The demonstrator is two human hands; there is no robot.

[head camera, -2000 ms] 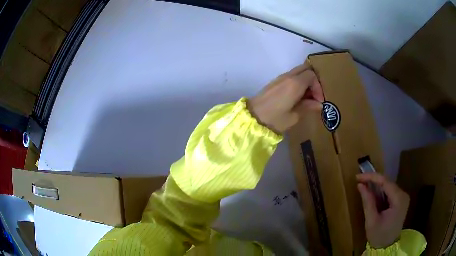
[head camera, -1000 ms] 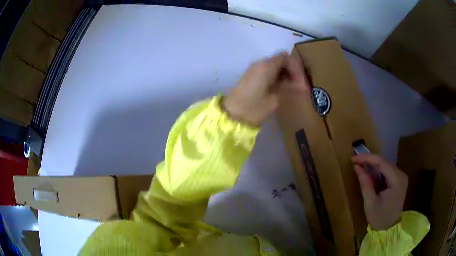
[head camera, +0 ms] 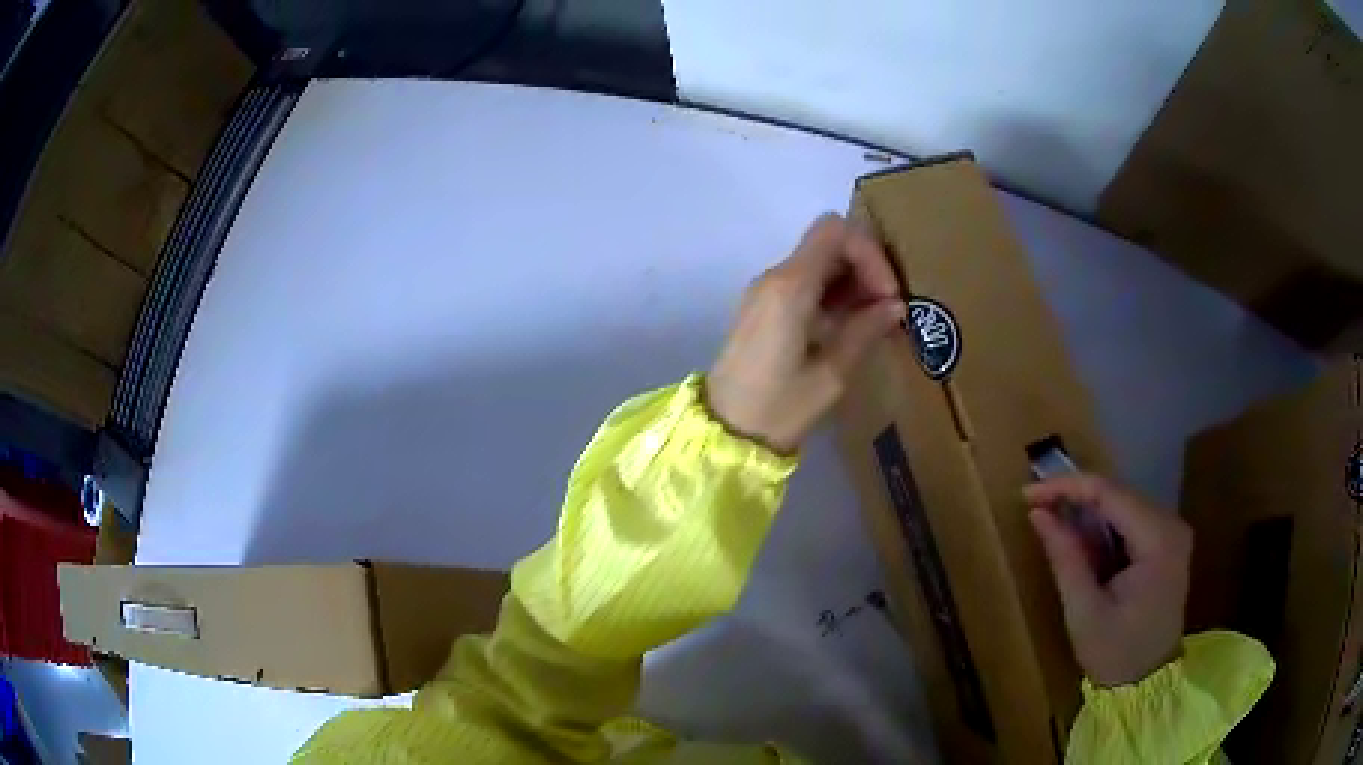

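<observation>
A long brown carry-handle box (head camera: 994, 374) lies on the white table (head camera: 449, 254) at the right. A round black seal sticker (head camera: 934, 338) with a white logo sits at the seam near its far end. My left hand (head camera: 807, 329) is at the sticker's left edge, fingertips pinched together; whether they touch the sticker or box edge is unclear. My right hand (head camera: 1114, 575) grips the pale plastic carry handle (head camera: 1052, 460) on the box's narrow side, its fingers covering much of it.
Another carry-handle box (head camera: 224, 625) lies at the table's lower left. More cartons stand at the right edge (head camera: 1248, 463) and behind at the upper right (head camera: 1241, 165). Flattened cardboard (head camera: 127, 180) is at the upper left, with a red shape (head camera: 42, 575) below it.
The view has shifted a little. My left hand moved off the box's far-left edge, then back toward the sticker. My right hand stays on the handle.
</observation>
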